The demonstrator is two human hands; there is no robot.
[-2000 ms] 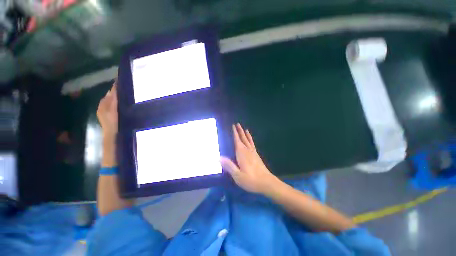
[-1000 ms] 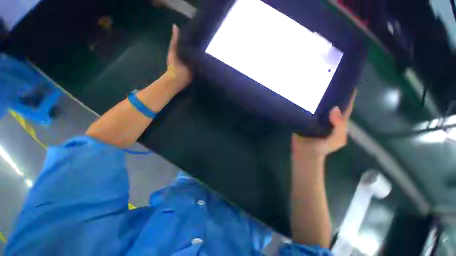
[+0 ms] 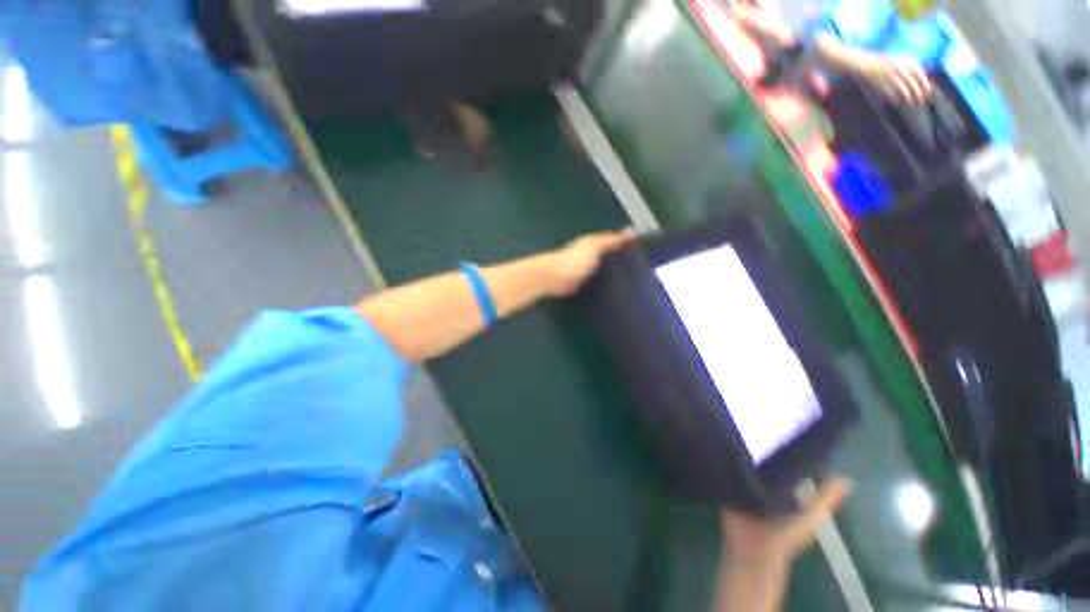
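A tablet with a glowing white screen (image 3: 741,353) sits in a thick black foam tray (image 3: 645,359) over the green bench. My left hand (image 3: 588,261), with a blue band on the wrist, grips the tray's upper left end. My right hand (image 3: 783,526) grips the tray's lower end, its thumb at the edge; its forearm is cut off by the bottom rim. The fingers under the tray are hidden.
Another black tray (image 3: 418,54) with a partly visible lit screen stands on the bench (image 3: 478,383) at the top. A blue stool (image 3: 215,150) and a coworker's blue sleeve are at upper left. Another person's hands (image 3: 896,78) show at upper right beyond a red-edged line.
The view has turned. Both hands were first at a tray pair with two lit screens; they then held a tray with one visible lit screen. The label roll is out of view.
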